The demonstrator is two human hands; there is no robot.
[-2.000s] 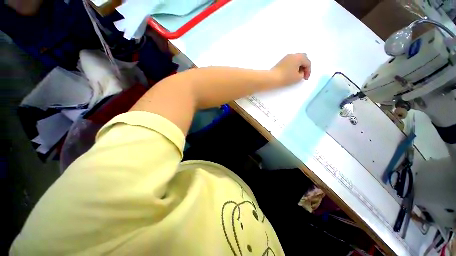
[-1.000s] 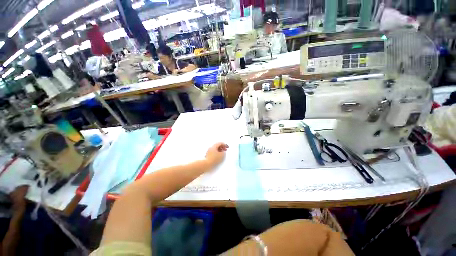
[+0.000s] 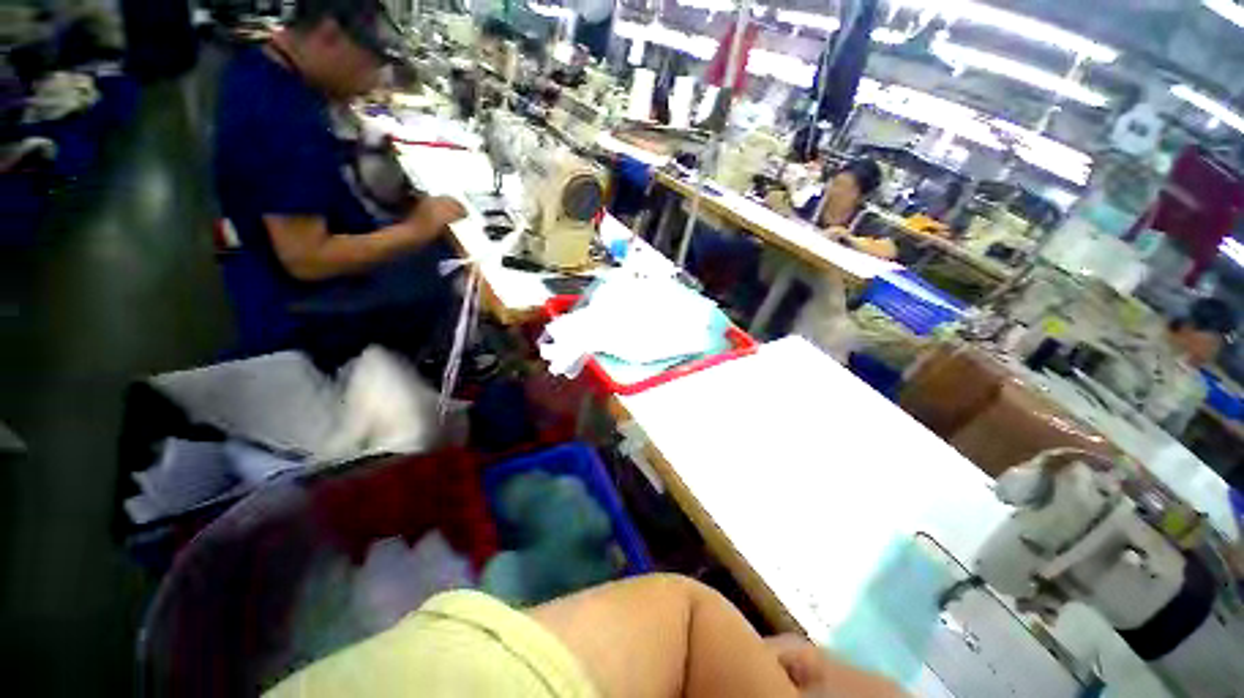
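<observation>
A pale aqua fabric strip [image 3: 890,608] lies on the white machine table, beside and partly over the dark-outlined needle plate. The off-white sewing machine head [image 3: 1078,525] stands to its right. My left arm, in a yellow sleeve, crosses the bottom of the view. A small blurred part of a hand, seemingly my left hand [image 3: 808,664], shows at the bottom edge near the strip. Its fingers are not clear, and I cannot tell if it holds anything. I do not make out my right hand.
A red-rimmed basket [image 3: 682,368] holds whitish and aqua cut pieces at the table's far end. A blue basket [image 3: 610,502] with aqua fabric and a heap of pieces [image 3: 396,580] lie below the table. A person in dark blue works at a machine at upper left; others sit behind.
The view has swung left, bringing the baskets, floor heap and the person in dark blue into sight. My left arm now lies along the bottom edge. The strip and machine sit at lower right.
</observation>
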